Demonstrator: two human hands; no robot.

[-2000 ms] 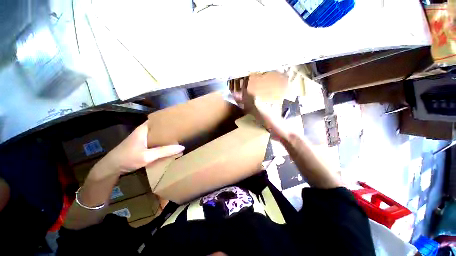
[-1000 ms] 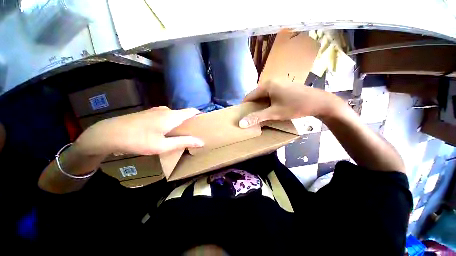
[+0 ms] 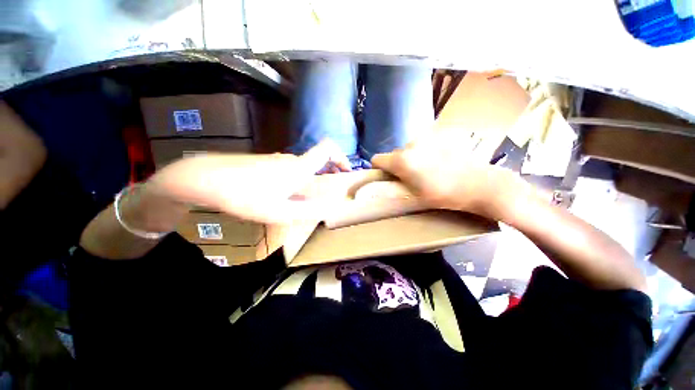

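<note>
A brown cardboard carton [image 3: 389,238] lies on my lap, with its near long flap standing out towards me and another flap folded inward. My left hand [image 3: 255,187] is on the carton's left and far side, blurred. My right hand [image 3: 446,179] is on its far right part, with the fingers bent over the far edge. Both hands press on or hold the carton. The inside of the carton is hidden.
The white table edge [image 3: 427,61] runs across the top. Labelled cartons [image 3: 202,118] are stacked under it at left. Blue-edged boxes [image 3: 661,23] lie on the table at top right. A person's jeans [image 3: 328,103] show beyond my hands. Another person's arm [image 3: 19,152] is at far left.
The carton, open two seconds ago, now has its top flap folded in. Since one second ago both hands have moved to its far edge. The view has shifted.
</note>
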